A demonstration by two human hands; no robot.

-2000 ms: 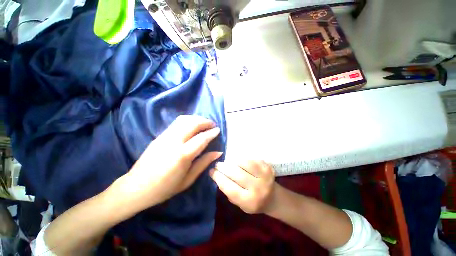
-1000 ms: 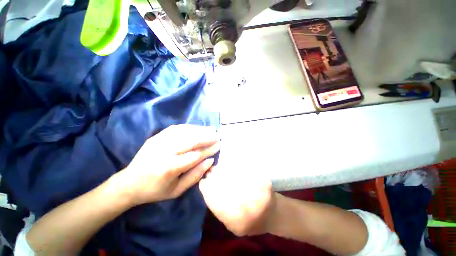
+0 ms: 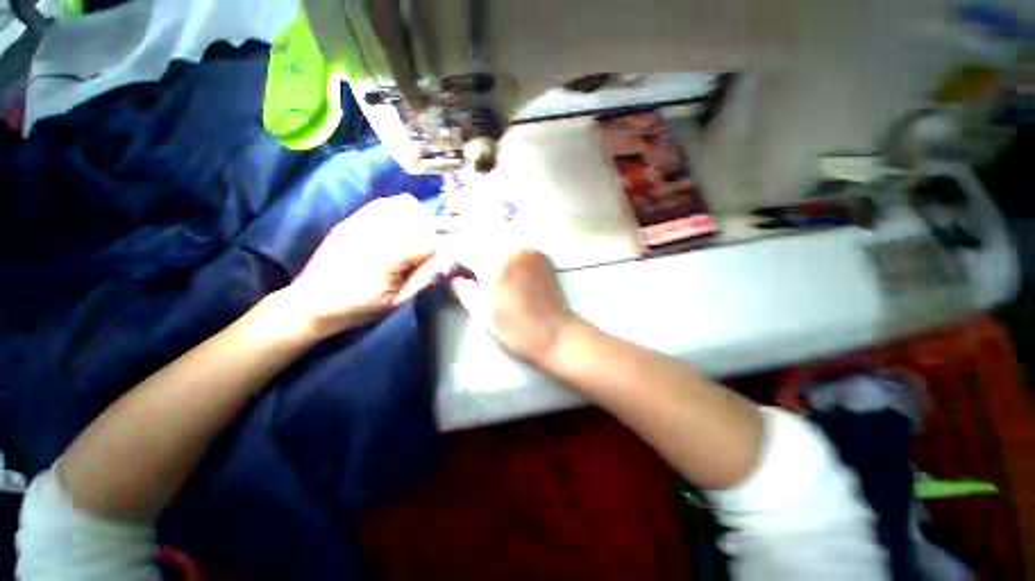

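The navy garment piece [image 3: 341,420] lies heaped left of the needle and hangs over the table's front edge. My left hand [image 3: 375,263] lies on it, fingertips pinching its right edge just before the needle. My right hand [image 3: 516,297] is beside it, fingertips at the same edge, thumb and fingers together. The held edge is small and blurred between the hands. The presser foot and needle [image 3: 452,193] are just beyond my fingers, washed out by bright light. The sewing machine head [image 3: 437,125] stands above the cloth.
A smartphone [image 3: 658,182] lies on the machine bed, with dark snips [image 3: 811,213] to its right. A lime-green plastic body [image 3: 300,91] is left of the needle. Pale grey cloth [image 3: 102,62] lies at upper left. An orange basket [image 3: 978,392] with navy and white pieces stands at lower right.
Both hands have moved up close to the needle with the cloth edge. The view has shifted, showing more of the table's right side and the red-covered lap.
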